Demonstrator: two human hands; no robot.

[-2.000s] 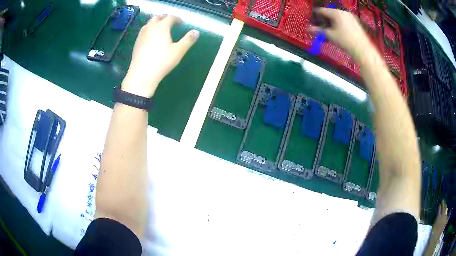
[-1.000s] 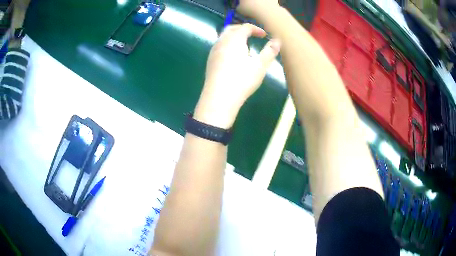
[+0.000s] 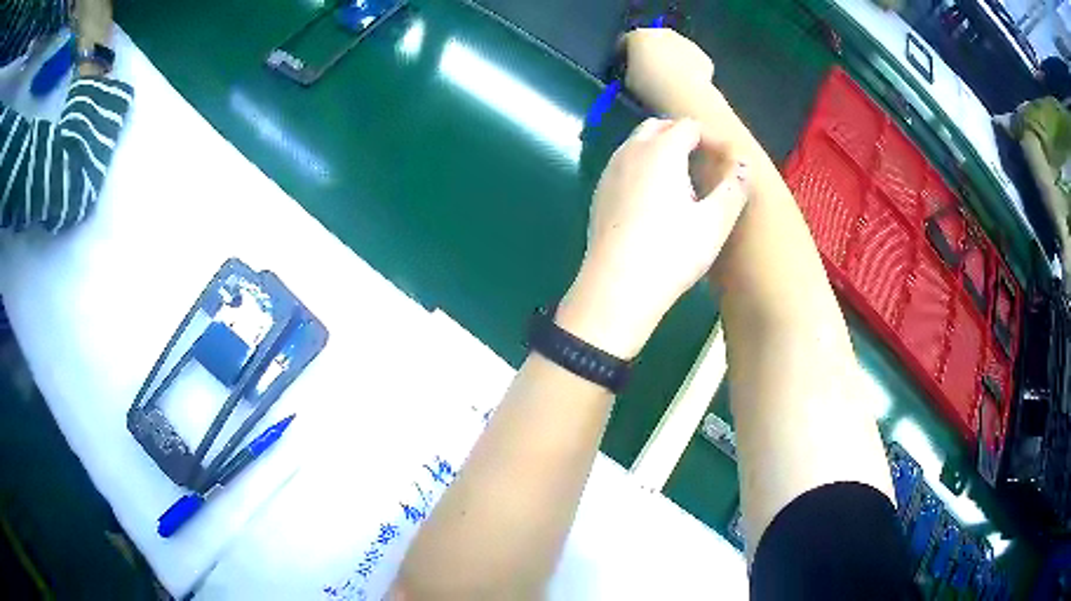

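My right hand (image 3: pixel 667 73) is at the top centre, fingers closed around a marker pen. The pen's blue end (image 3: pixel 604 106) sticks out at the lower left; the fingertips are mostly hidden. My left hand (image 3: pixel 658 217), with a black wristband, is just below, overlapping my right forearm. Its thumb and fingers are apart and nothing shows in it. A dark phone middle frame (image 3: pixel 285 65) lies on the green surface (image 3: pixel 388 176) at the upper left. Two overlapping dark frames (image 3: pixel 143 411) lie on the white paper (image 3: pixel 94 317) at the left, beside a blue pen (image 3: pixel 229 473).
A pale yellow strip (image 3: pixel 685 411) crosses the green surface below my arms. A red tray (image 3: pixel 875 223) with several dark frames is at the right. Frames with blue patches (image 3: pixel 940 534) are at the lower right. Another person's striped sleeve (image 3: pixel 59 153) is at the upper left; another person is at far right.
The view has swung left. My right hand has moved from over the red tray to the dark area beyond the green surface. My left hand has come close against my right forearm.
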